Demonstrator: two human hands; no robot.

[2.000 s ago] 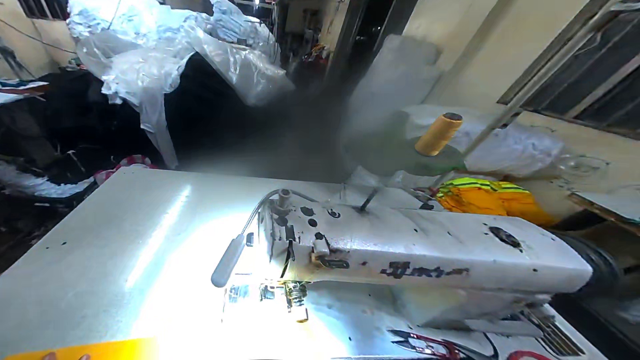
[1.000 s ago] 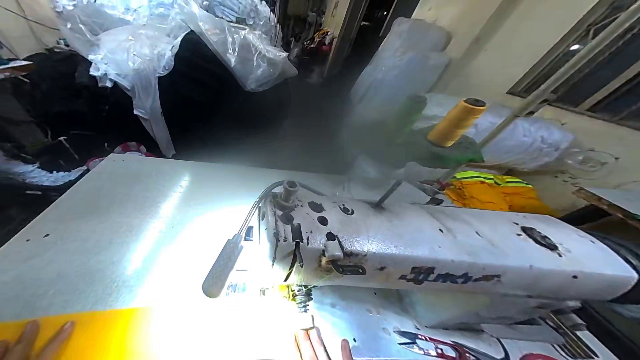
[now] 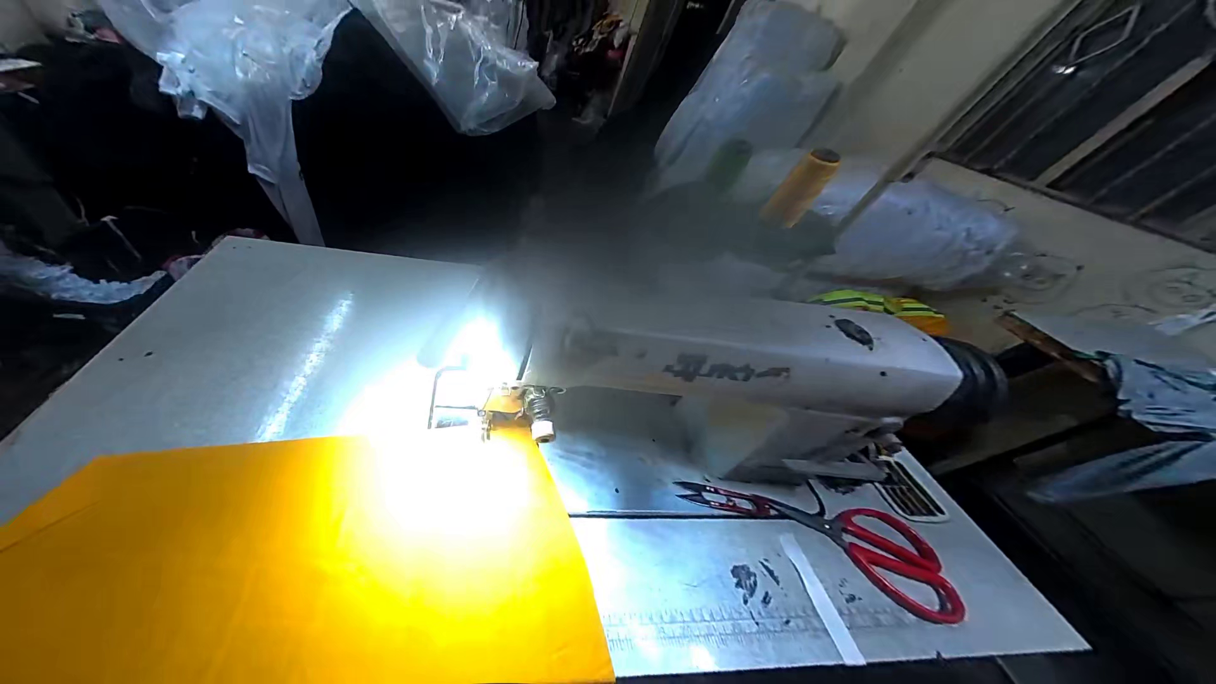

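Neither of my hands shows in the head view now. A large piece of orange-yellow fabric (image 3: pixel 285 570) lies flat over the front left of the white sewing table (image 3: pixel 237 342). Its back right corner reaches the presser foot area (image 3: pixel 513 404) of a white industrial sewing machine (image 3: pixel 760 361). Bright lamp light washes out the fabric near the needle, so the contact there is hard to see. Red-handled scissors (image 3: pixel 893 560) rest on the table right of the fabric, beside small red thread snips (image 3: pixel 731 501). The machine's upper left part is blurred by haze.
A white strip (image 3: pixel 822 598) lies on the metal plate near a printed ruler scale. Behind the machine are an orange thread cone (image 3: pixel 803 187), plastic-wrapped bundles (image 3: pixel 912 223) and a folded orange garment with reflective yellow stripes (image 3: pixel 883 306). Clear plastic bags (image 3: pixel 247 76) hang over dark material at the back left.
The orange-yellow fabric, earlier only at the bottom left edge, now covers the table's front left up to the presser foot. Both hands seen one second ago have left view. The view has shifted downward.
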